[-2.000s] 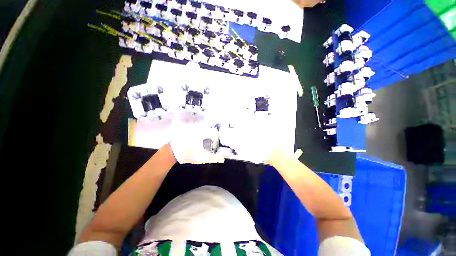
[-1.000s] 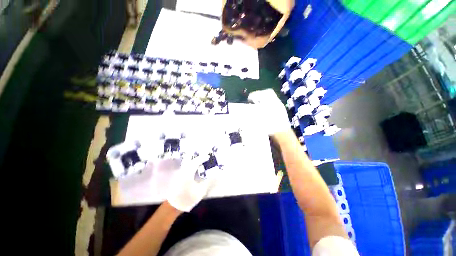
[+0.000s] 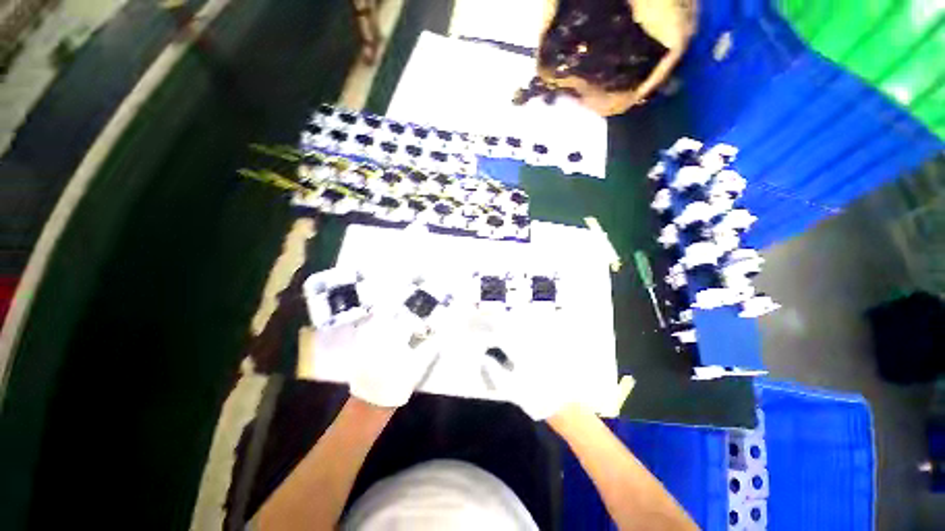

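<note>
Several white housings with black inserts lie in a row on the white work sheet (image 3: pixel 585 342): one at the left (image 3: pixel 342 299), one tilted beside it (image 3: pixel 422 303), and two close together at the right (image 3: pixel 494 289). My left hand (image 3: pixel 389 365), in a white glove, is low on the sheet below the left two, a small greyish part near its fingertips. My right hand (image 3: pixel 534 382), also gloved, is below the right pair, with a small dark part (image 3: pixel 498 358) at its fingertips. Both gloves blend into the sheet, so finger closure and grip are unclear.
Beyond the sheet are tight rows of black-and-white sub-assemblies (image 3: pixel 399 185) with yellow-green leads (image 3: pixel 271 180) at left. A brown bag (image 3: pixel 679 42) of black parts is at the far end. A green-handled screwdriver (image 3: pixel 645 272), stacked white units (image 3: pixel 705 254) and a blue crate (image 3: pixel 819 456) are at right.
My right hand has come back from the bench's right side to the sheet. The unit at my left hand a second ago no longer shows there; two units now lie side by side at right. The view has shifted.
</note>
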